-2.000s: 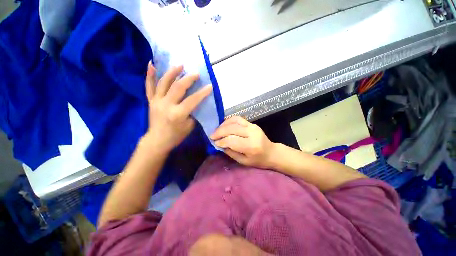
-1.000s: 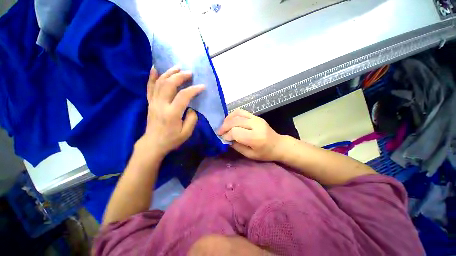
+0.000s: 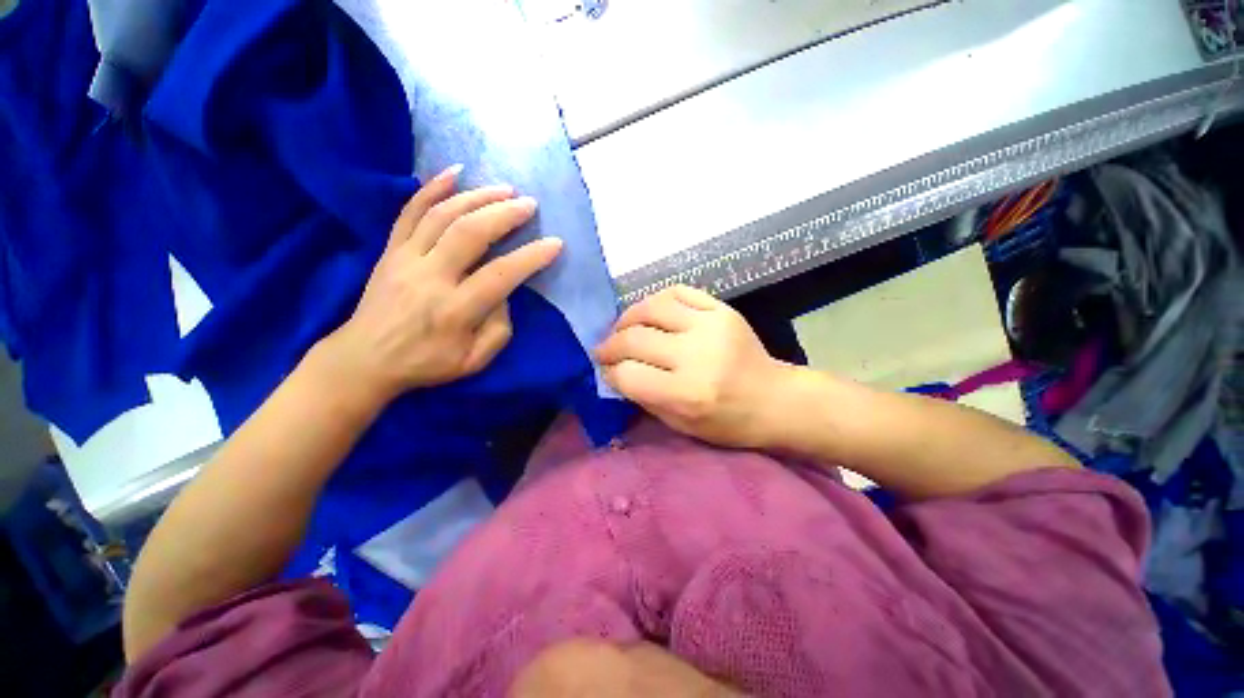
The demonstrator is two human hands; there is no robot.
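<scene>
A pale panel (image 3: pixel 498 130) runs from the top of the view down over the table's front edge. A royal-blue panel (image 3: pixel 293 150) lies heaped to its left, and blue cloth also hangs below the pale panel's lower end. My left hand (image 3: pixel 450 280) lies with fingers spread on the pale panel and the blue cloth beside it, gripping nothing that I can see. My right hand (image 3: pixel 682 357) pinches the pale panel's lower right edge between thumb and fingers. The needle and presser foot are out of view.
The white machine table (image 3: pixel 819 164) has a ruler-marked front edge (image 3: pixel 846 225). Below it at right are a cream card (image 3: pixel 907 321), a magenta strip (image 3: pixel 996 378), orange loops (image 3: pixel 1023 207) and grey cloth (image 3: pixel 1153 273). A cut-piece pile (image 3: pixel 430 532) lies beneath the edge at left.
My left hand has shifted slightly left and turned over the cloth. My right hand has moved slightly right and up, still pinching. The blue strip along the pale panel's right edge has narrowed from view.
</scene>
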